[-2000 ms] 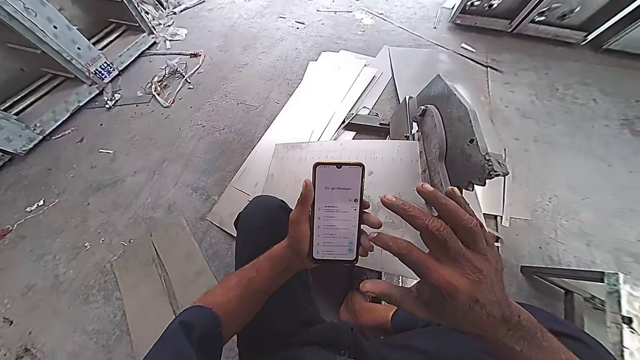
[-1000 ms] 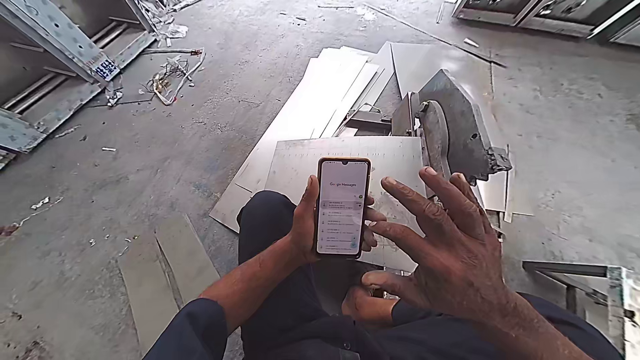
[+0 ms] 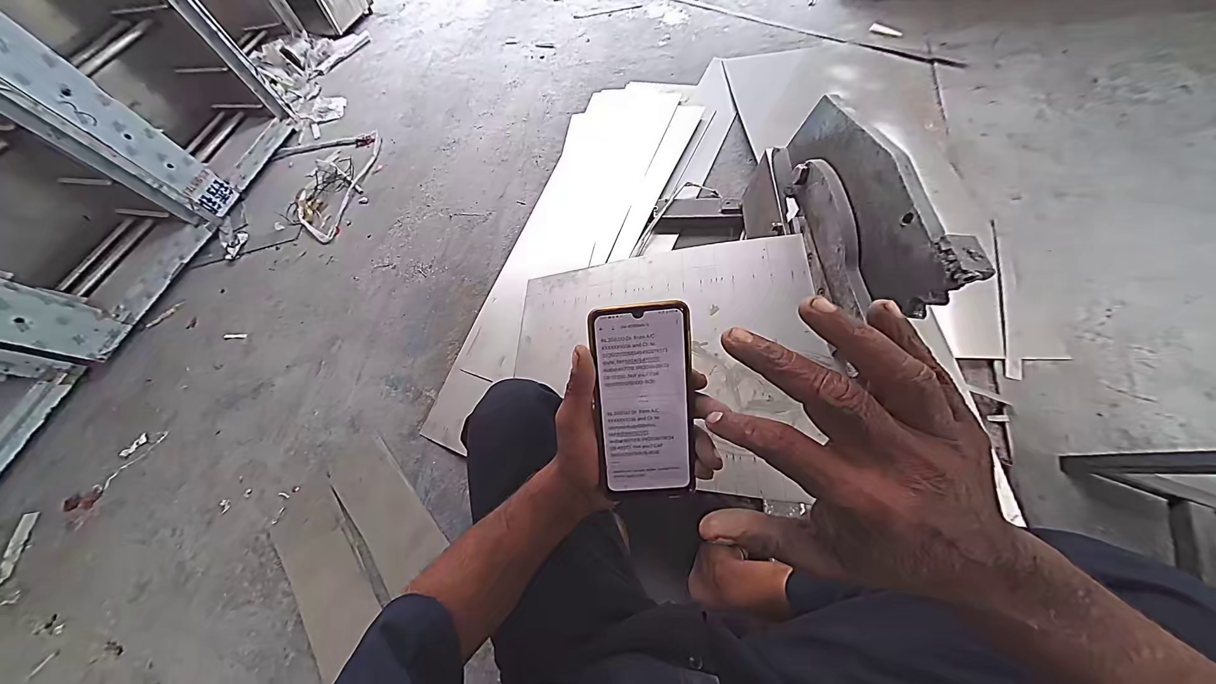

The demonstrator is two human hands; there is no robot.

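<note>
My left hand holds a smartphone upright, thumb along its left edge and fingertips showing past its right edge. The lit screen faces me and bears text. Just to the right, my right hand is raised with its fingers spread and nothing in it. Its index fingertip is near the phone's right edge; whether it touches cannot be told. Beyond the phone lies a marked metal sheet, beside a dark machine with a metal guard. Below the right hand, bare skin shows at a navy cuff; hand or foot cannot be told.
Pale sheets lie stacked on the concrete floor beyond the machine. Long flat strips lie at the lower left. Metal frames stand at the upper left, near tangled wire and scraps. A dark metal stand is at the right.
The phone's screen has changed from a list to larger blocks of text. Both hands keep nearly the same places, the left still around the phone.
</note>
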